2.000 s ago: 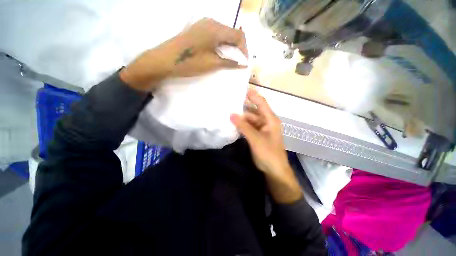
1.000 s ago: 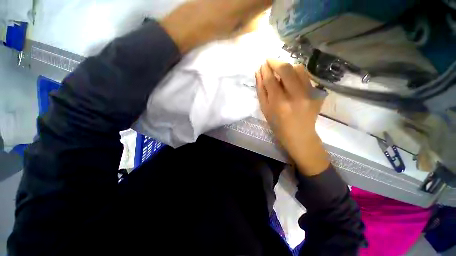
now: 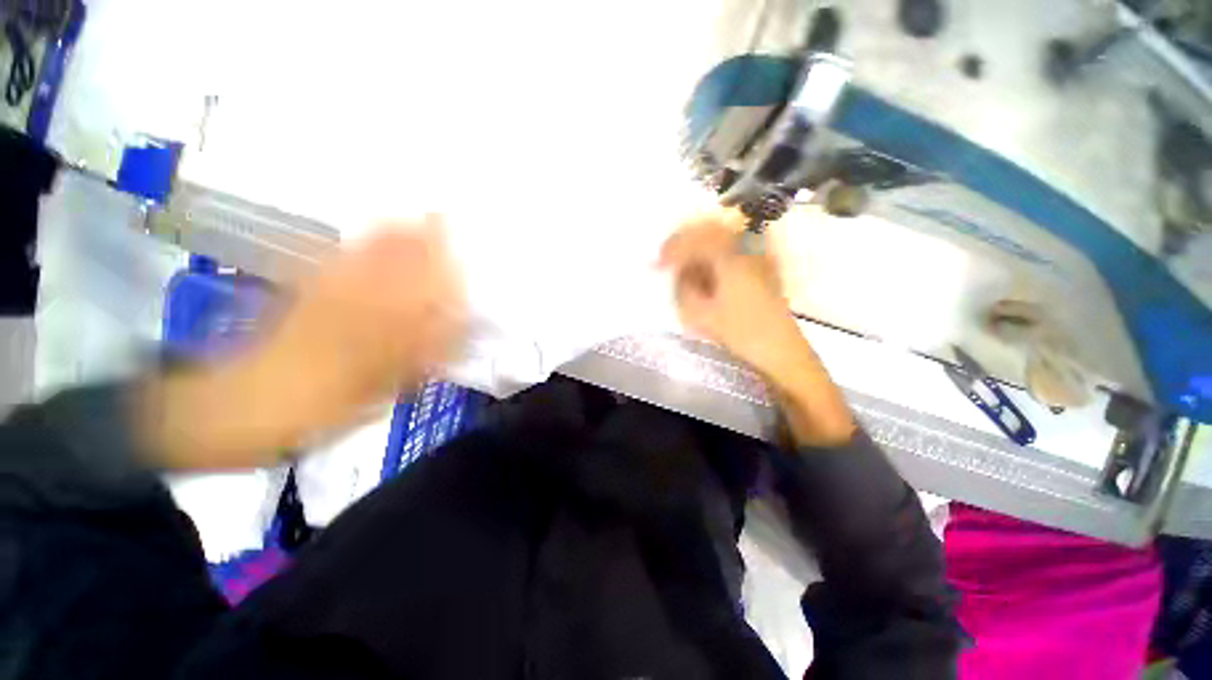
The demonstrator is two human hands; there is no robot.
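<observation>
White fabric (image 3: 565, 286) lies overexposed on the table between my hands, its lower edge hanging near the table's front edge. My left hand (image 3: 379, 306) is blurred at the fabric's left side; whether it grips the cloth is unclear. My right hand (image 3: 724, 286) is beside the needle area, fingers curled at the fabric's right side; its hold is washed out by glare. The sewing machine (image 3: 984, 219), white with a blue band, stands at the right. Its presser foot area (image 3: 758, 210) is just above my right hand and partly hidden.
Dark-blue thread snips (image 3: 994, 401) and a tan scrap (image 3: 1057, 375) lie right of my hand. A metal fitting (image 3: 1130, 445) is at the table's right edge. The ruler-marked edge (image 3: 917, 445) runs along the front. Blue baskets (image 3: 432, 423) and bright pink fabric (image 3: 1050, 591) are below.
My left hand has moved left and down, away from the machine. My right hand has shifted slightly left. The view has shifted, showing more of the machine.
</observation>
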